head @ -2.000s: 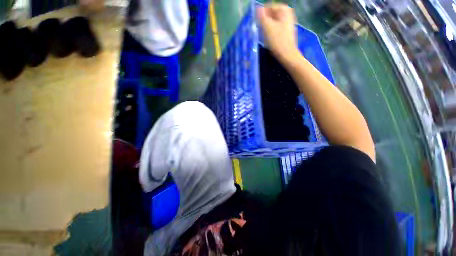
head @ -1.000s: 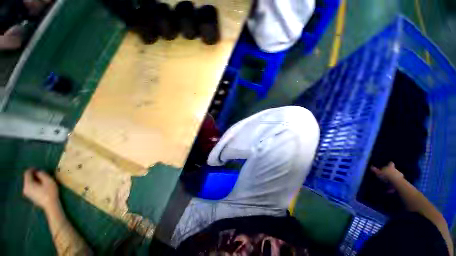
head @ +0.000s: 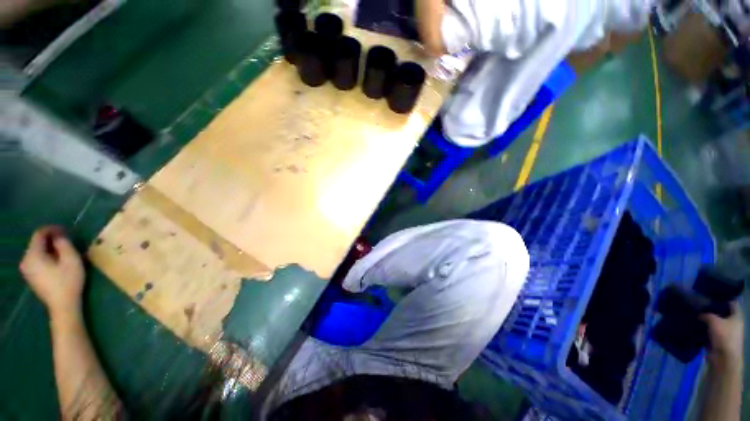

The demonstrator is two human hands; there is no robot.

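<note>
My left hand (head: 53, 267) rests on the green surface left of the cardboard, fingers curled; I cannot tell if it holds anything. My right hand (head: 724, 329), at the right edge, holds black sleeves (head: 682, 316) above the right side of the blue crate; they are blurred. The blue lattice crate (head: 547, 271) stands on the floor at my right with a dark mass of black sleeves (head: 617, 304) inside. Several black sleeves (head: 345, 63) stand in a cluster at the far end of the tan cardboard sheet (head: 247, 181).
A person (head: 526, 33) in pale clothing sits at the far right of the bench on a blue stool (head: 444, 168). A pale metal upright (head: 70, 148) and a small dark unit (head: 119, 131) are at the left. My knee is between bench and crate.
The view has swung right and then back toward the bench. My right hand has gone from inside the crate to above its right side, now with black sleeves. My left hand stays beside the cardboard.
</note>
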